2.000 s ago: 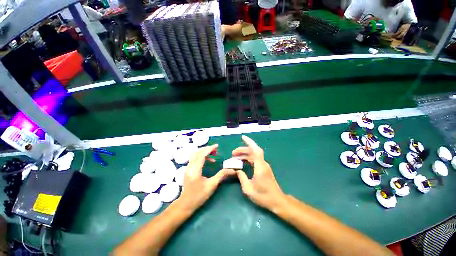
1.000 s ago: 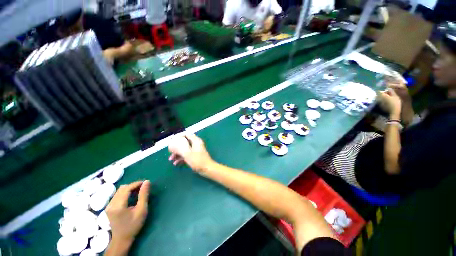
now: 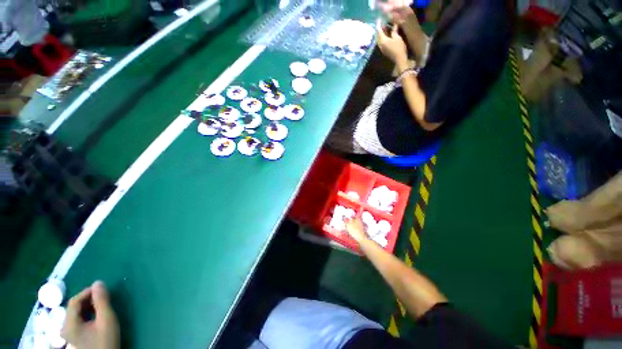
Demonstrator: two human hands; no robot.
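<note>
My right hand (image 3: pixel 354 230) reaches into a compartment of the red divided bin (image 3: pixel 309 221), its fingertips at the small white parts (image 3: pixel 339 217). Whether it grips one cannot be told. My left hand (image 3: pixel 94 322) is at the bottom left, cut off by the lower edge, thumb and fingers apart, with nothing seen in it. It is beside the pile of plain white discs (image 3: pixel 51 293). Wired white discs (image 3: pixel 223 146) with dark and yellow bits stand grouped on the green bench (image 3: pixel 184 238).
A seated person (image 3: pixel 436 75) works at the bench's far end beside a clear tray (image 3: pixel 273 31) and a white pile (image 3: pixel 349 34). Plain discs (image 3: pixel 301 85) lie nearer. A blurred black rack (image 3: pixel 58 180) is at left. Yellow-black floor tape (image 3: pixel 419 211) runs right of the bin.
The view has swung right and down. My right hand has moved from over the bench, where it held a white piece, into the red bin. My left hand stays by the disc pile.
</note>
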